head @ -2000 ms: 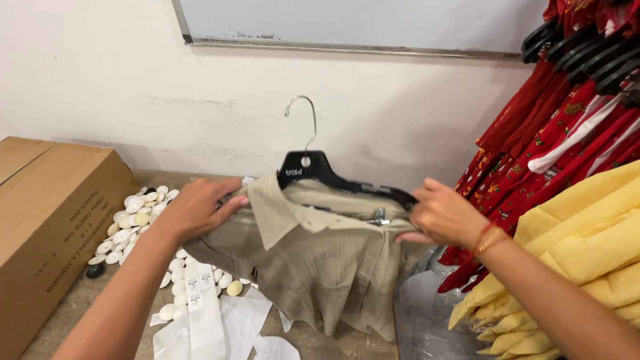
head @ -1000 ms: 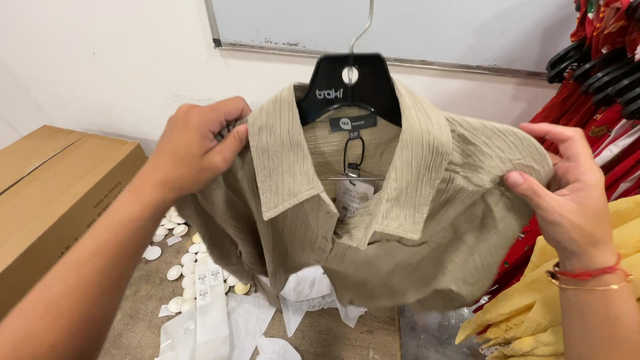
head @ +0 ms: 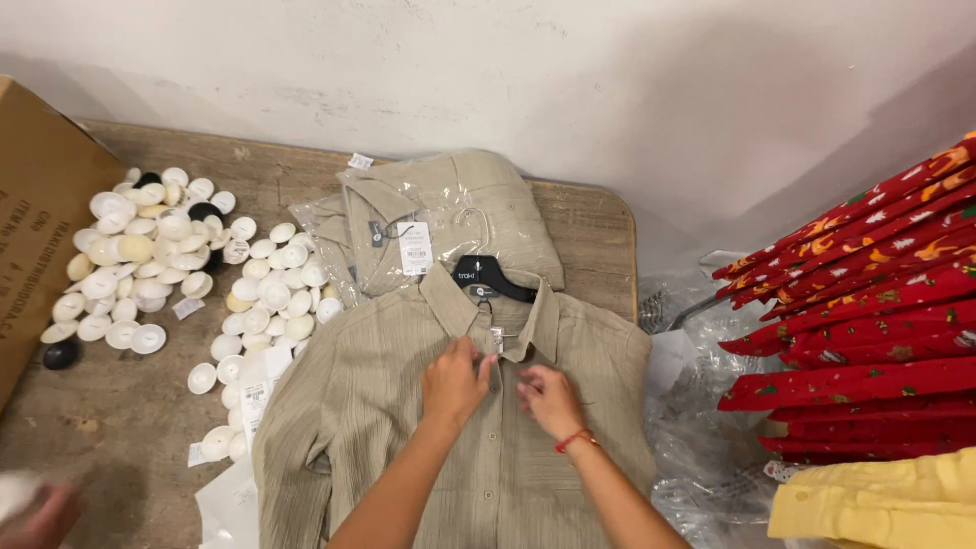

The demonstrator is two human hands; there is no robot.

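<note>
A beige crinkled button-up shirt (head: 450, 427) lies front up on the table, its collar around a black plastic hanger (head: 496, 278) with a metal hook. My left hand (head: 455, 381) touches the shirt front just below the left collar point; whether its fingers pinch the cloth I cannot tell. To its right, my right hand (head: 550, 400) is over the chest with curled fingers, slightly blurred, its grip unclear. A small tag (head: 498, 338) shows in the collar opening. Behind the hanger lies a folded beige shirt in a clear plastic bag (head: 457, 206), with a white tag (head: 415, 248).
Many white and black round security tags (head: 152, 252) are heaped on the wooden table (head: 76, 427), beside a cardboard box (head: 46, 206). White label strips (head: 259, 381) lie by the sleeve. Red printed garments (head: 862, 320), yellow ones (head: 884, 496) and clear plastic (head: 709, 427) are at right. Another person's hand (head: 46, 511) is lower left.
The shirt on its hanger, held up by the shoulders one second ago, is now laid on the table. Both hands have moved from the shoulders to the front below the collar. The view has tilted down.
</note>
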